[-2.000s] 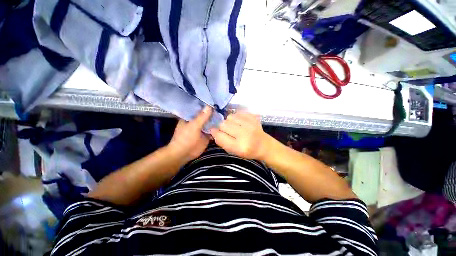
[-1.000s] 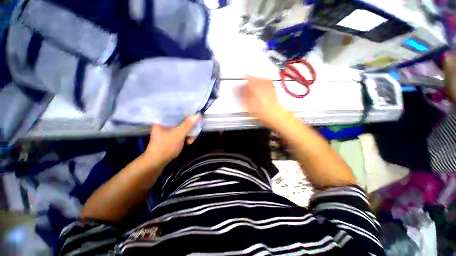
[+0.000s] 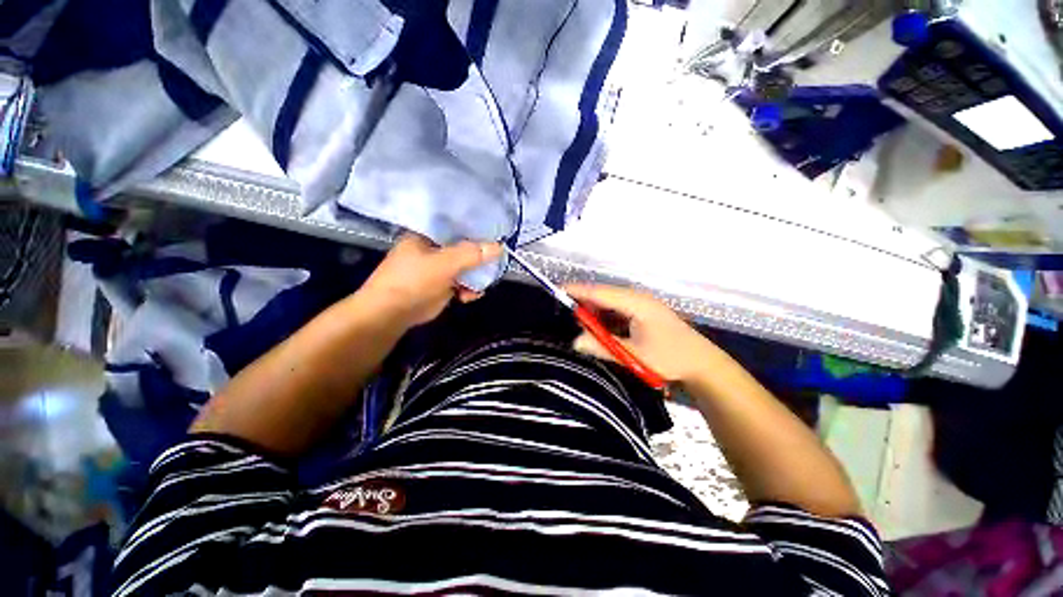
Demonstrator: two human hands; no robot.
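Observation:
The grey-blue and navy garment [image 3: 420, 152] lies on the left and middle of the table and reaches its front edge. My left hand [image 3: 426, 278] pinches a corner of the pale fabric at the table's front edge, where a dark seam ends. My right hand [image 3: 635, 332] holds the red-handled scissors [image 3: 612, 343]. The metal blades point up and left, and their tips are at the pinched corner by my left fingertips. Whether the tips touch the cloth or a thread cannot be told.
The white sewing table [image 3: 699, 222] has a ruler strip along its front edge. The machine's control panel [image 3: 991, 111] is at the upper right. A dark green thread bundle [image 3: 947, 315] hangs beside the control box [image 3: 994, 313]. More cloth [image 3: 192, 315] lies below the table at left.
My right hand left the cloth, reached toward the scissors on the table, and now has them at the fabric corner. My left hand still holds the corner; the garment has shifted.

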